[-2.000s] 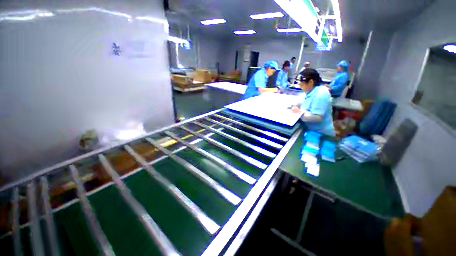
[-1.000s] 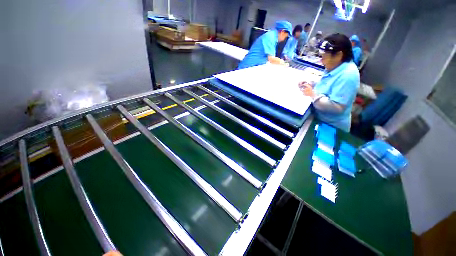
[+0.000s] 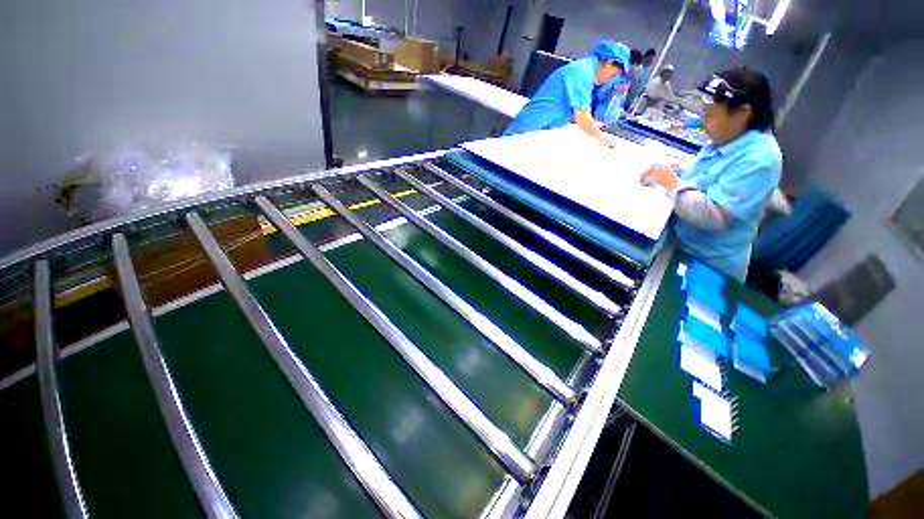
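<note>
Neither of my hands is in the picture. Nearest in front of me is the roller conveyor (image 3: 350, 289), a curved row of shiny metal bars over dark green. Its silver side rail (image 3: 593, 426) runs from the bottom centre up to the right. At the conveyor's far end a large white panel (image 3: 567, 177) lies on a blue carrier board (image 3: 552, 208), whose edge shows past the panel on the near side. Another person's hands are on the panel's right part, and a second person's hand is at its far side.
The green side table (image 3: 780, 446) at the right holds blue-and-white pieces (image 3: 706, 324) in rows and a blue-and-white stack (image 3: 819, 345). Two people in blue smocks stand at the panel. Clear plastic (image 3: 167, 180) lies by the left wall. Cardboard boxes (image 3: 365, 56) sit farther back.
The view has tilted down and shifted, so the conveyor fills more of it. A fingertip at the bottom edge one second ago is gone. The far person's arm now reaches over the panel.
</note>
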